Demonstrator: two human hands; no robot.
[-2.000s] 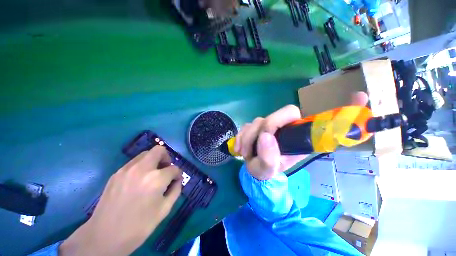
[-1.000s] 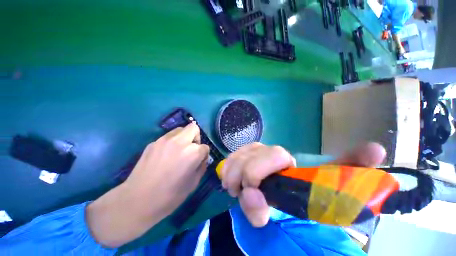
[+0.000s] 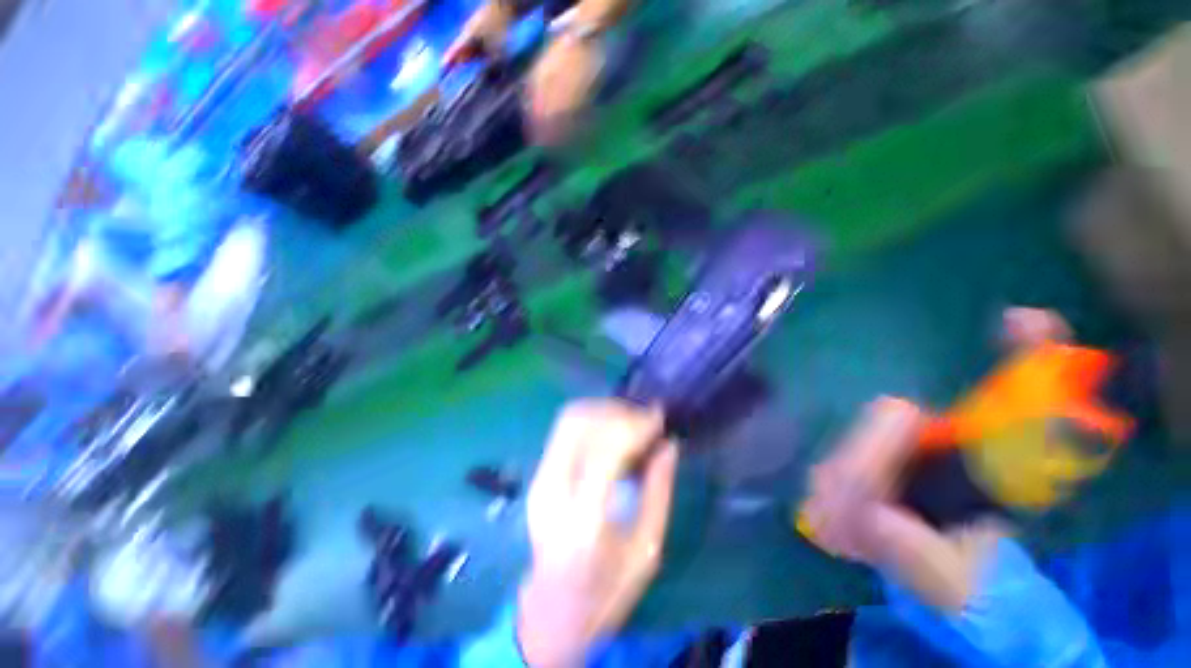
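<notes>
The frame is strongly blurred. My left hand (image 3: 598, 516) holds a black plastic housing (image 3: 712, 326) by its near end. The housing points up and to the right, with a small bright spot near its far end. Its exact contact with the bench cannot be told. My right hand (image 3: 869, 489) grips the yellow-orange and black electric screwdriver (image 3: 1032, 437), to the right of the housing and apart from it. The screwdriver's bit cannot be made out.
Blurred black parts (image 3: 483, 307) lie along the green bench mat (image 3: 372, 424). More black pieces (image 3: 398, 568) lie left of my left hand. Another person's hand (image 3: 564, 85) is at the far side. A brown box (image 3: 1156, 124) stands at the upper right.
The view has swung left along the bench. My left hand now holds the housing out in front; before, it was on it at the bench. The screwdriver has moved away from the housing.
</notes>
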